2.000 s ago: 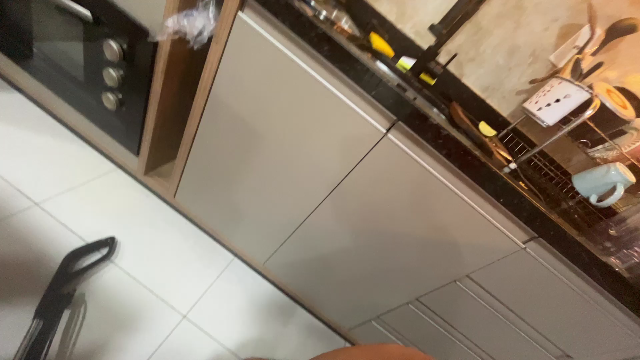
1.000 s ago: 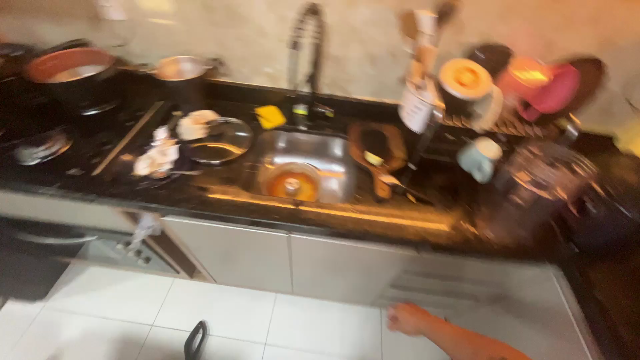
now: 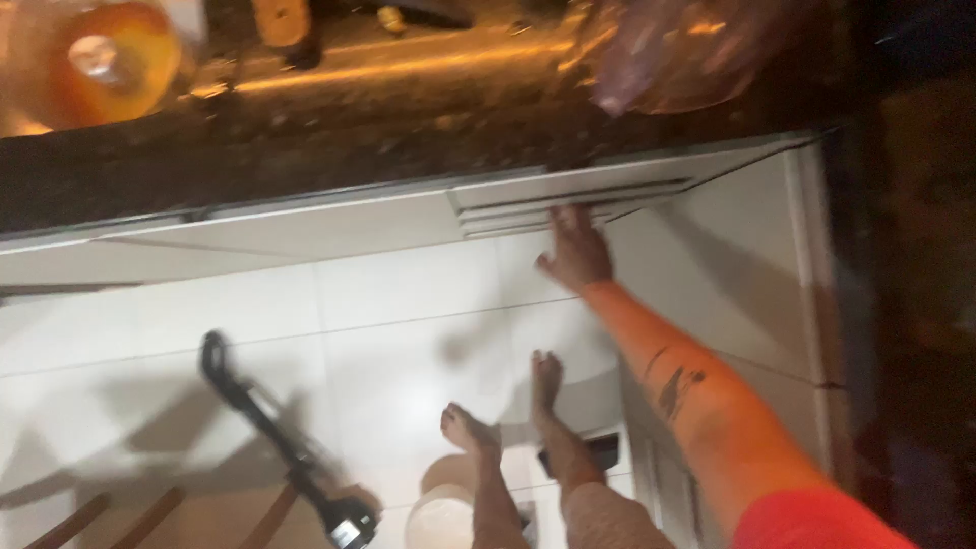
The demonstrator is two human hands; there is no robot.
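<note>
My right hand reaches down to the front of the drawers under the dark stone countertop. Its fingertips are at the drawer fronts; whether they touch is too blurred to tell. The fingers look apart, and nothing shows in them. A black stick-like appliance with a loop handle stands at the lower left, and a hand seems to be at its lower end, too blurred to be sure. My left hand cannot be clearly made out.
On the counter are a metal sink with an orange glow, a wooden-handled item and a clear plastic bag or cover. My bare feet are on white floor tiles. A round white container stands near them.
My right hand, low in front of the cabinets a second ago, is now at the drawer fronts. The view has swung downward, closer to the counter's edge.
</note>
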